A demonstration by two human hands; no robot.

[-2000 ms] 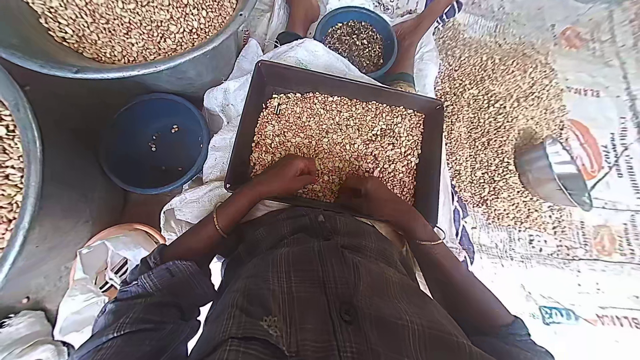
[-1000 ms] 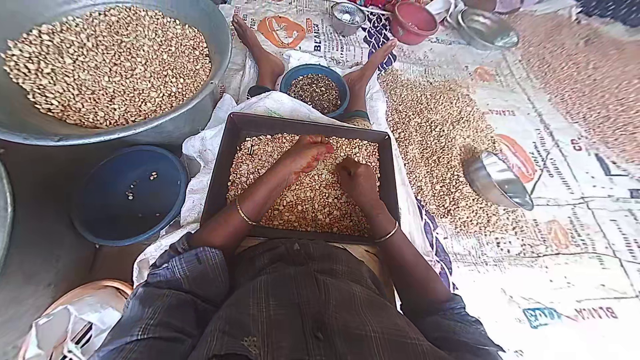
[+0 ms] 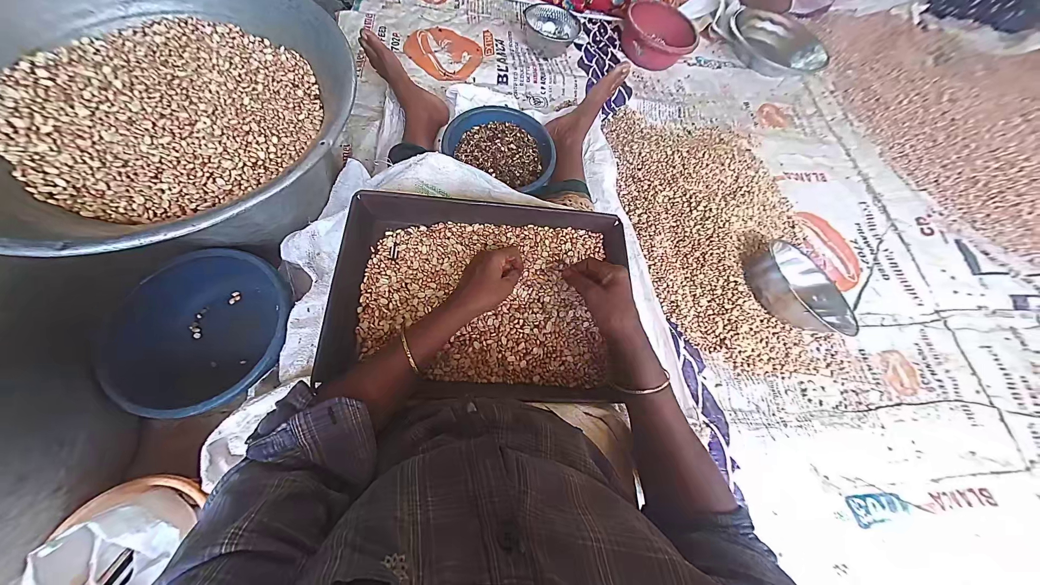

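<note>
A dark rectangular tray (image 3: 335,309) lies across my lap, spread with pale and reddish split nuts or seeds (image 3: 504,349). Over the middle of the spread, my left hand (image 3: 490,278) has its fingers curled closed; whether anything is inside cannot be seen. My right hand (image 3: 600,291) is just to the right, thumb and fingertips pinched together over the tray's right part, with perhaps a tiny piece between them. The two hands are apart. Beyond the tray's far edge, a small blue bowl (image 3: 543,134) of dark bits stands between my feet.
At the upper left stands a large metal basin (image 3: 337,106) of nuts, with a blue basin (image 3: 187,366) holding several pieces below it. A steel bowl (image 3: 800,288) leans in a loose heap (image 3: 691,227) on the printed sheet. A red bowl (image 3: 658,34) and metal bowls stand farther off.
The view has shifted, showing more of the floor ahead. Both hands have moved from the tray's near side toward its middle; the right hand has since opened out from a fist into a pinch.
</note>
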